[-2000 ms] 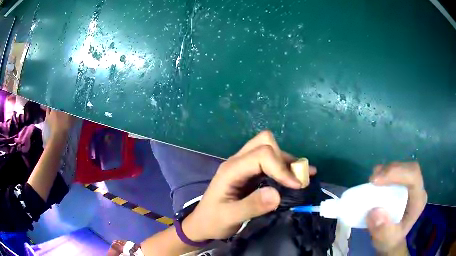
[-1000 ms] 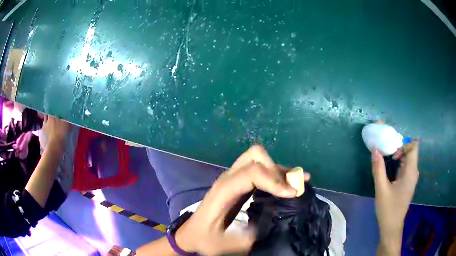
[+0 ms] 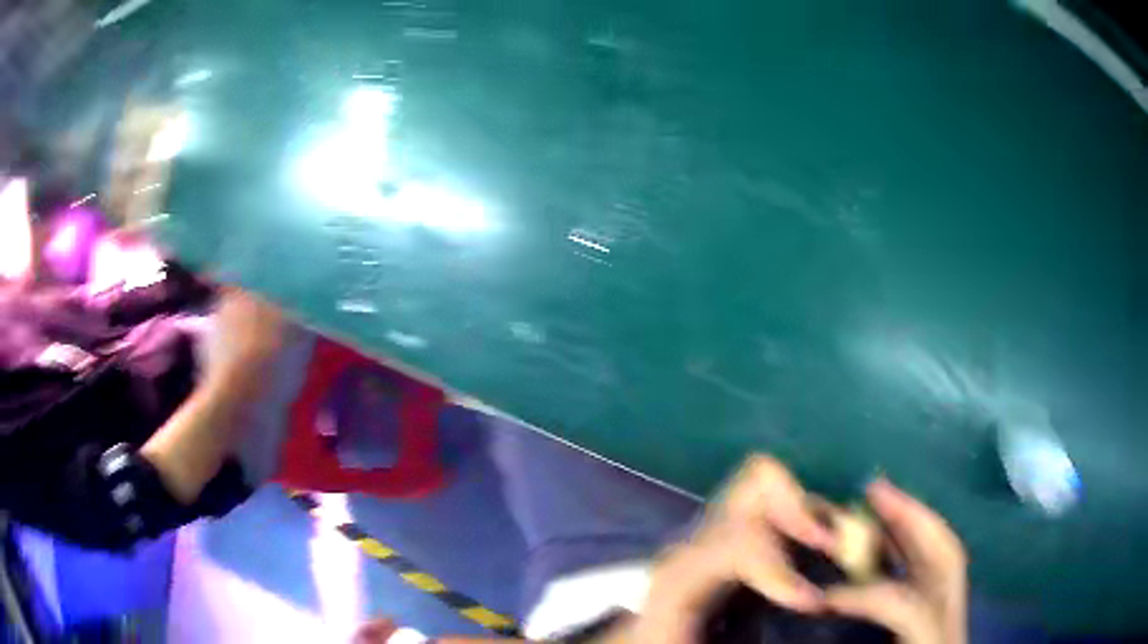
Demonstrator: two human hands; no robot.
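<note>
The picture is blurred. My left hand [image 3: 743,547] is at the table's near edge, its fingers closed on the black bundle [image 3: 787,621], which is mostly hidden under both hands. A tan end piece [image 3: 857,541] shows between my hands. My right hand [image 3: 925,566] is on the other side of the tan piece, its fingers and thumb around the bundle's top. The white glue bottle [image 3: 1040,468] lies on the green table to the right, apart from my hands.
The glossy green table [image 3: 655,252] fills the upper view. At left, a neighbour's arm [image 3: 214,390] reaches to the table edge, near a tan board [image 3: 142,164]. A red stool [image 3: 365,421] and yellow-black floor tape [image 3: 422,580] are below the edge.
My right hand has let go of the bottle on the table and come to the bundle beside my left hand. The view has shifted, so things at left appear further right.
</note>
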